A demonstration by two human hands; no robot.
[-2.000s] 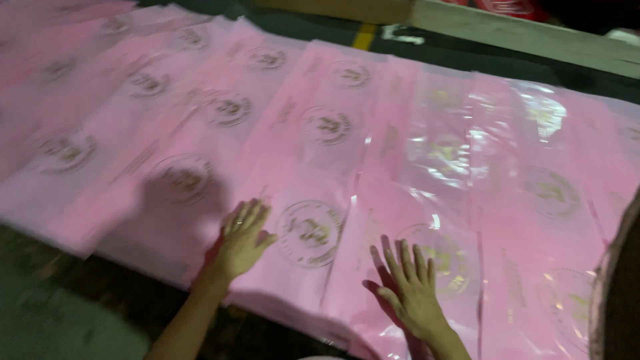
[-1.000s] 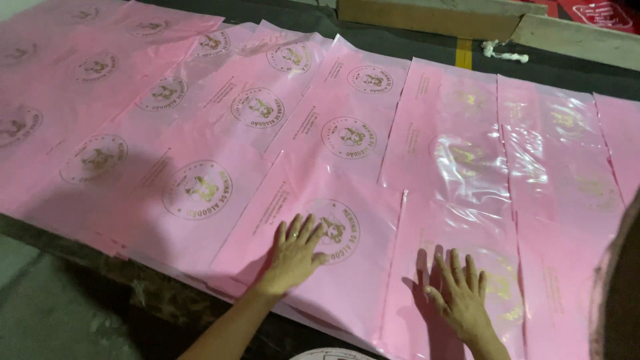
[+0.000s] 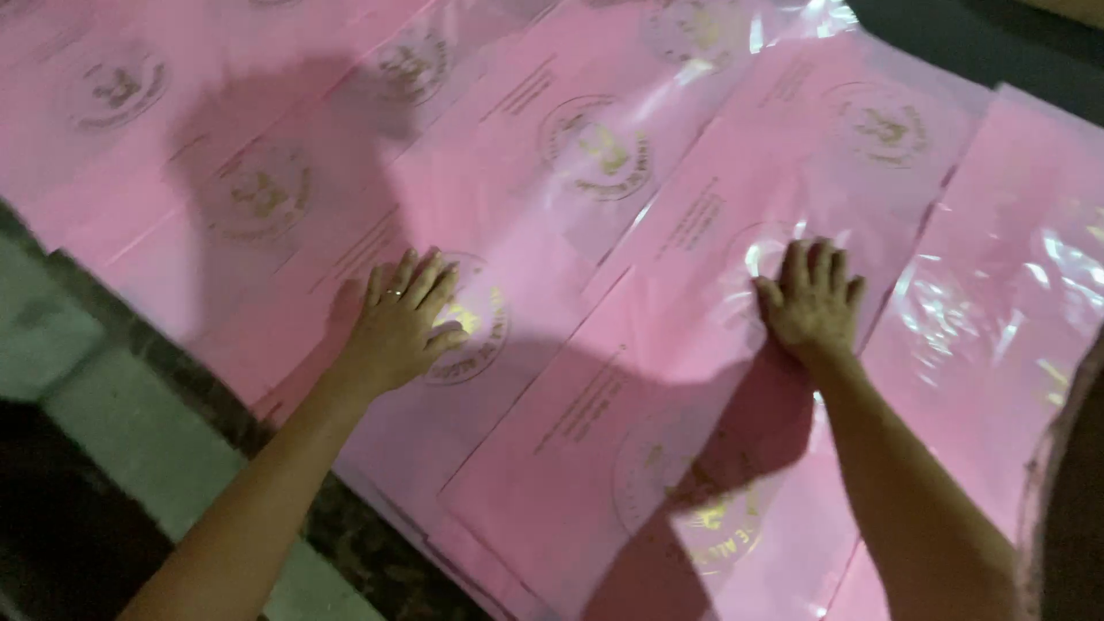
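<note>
Overlapping pink plastic sheets point(image 3: 509, 431), printed with round gold emblems and lines of writing, cover the work surface. My left hand point(image 3: 401, 323) rests palm down on them at centre left, fingers spread, beside a gold emblem that it partly covers; a ring shows on one finger. Farther right, my right hand point(image 3: 812, 297) lies flat on another sheet, its fingers slightly apart, near a shiny emblem. Neither hand grips anything. Light glares off the wrinkled clear film at the right, and shadows of the arms and head fall across the sheets.
The dark edge of the table point(image 3: 345, 526) runs diagonally at lower left, with a grey floor point(image 3: 164, 440) below it. Dark table surface point(image 3: 966, 52) shows at upper right. A brown object with a pinkish rim point(image 3: 1039, 483) cuts into the right edge of view.
The view has shifted and tilted closer over the sheets. My right hand has moved farther up across the sheets, away from their near edge. Both hands remain flat and spread.
</note>
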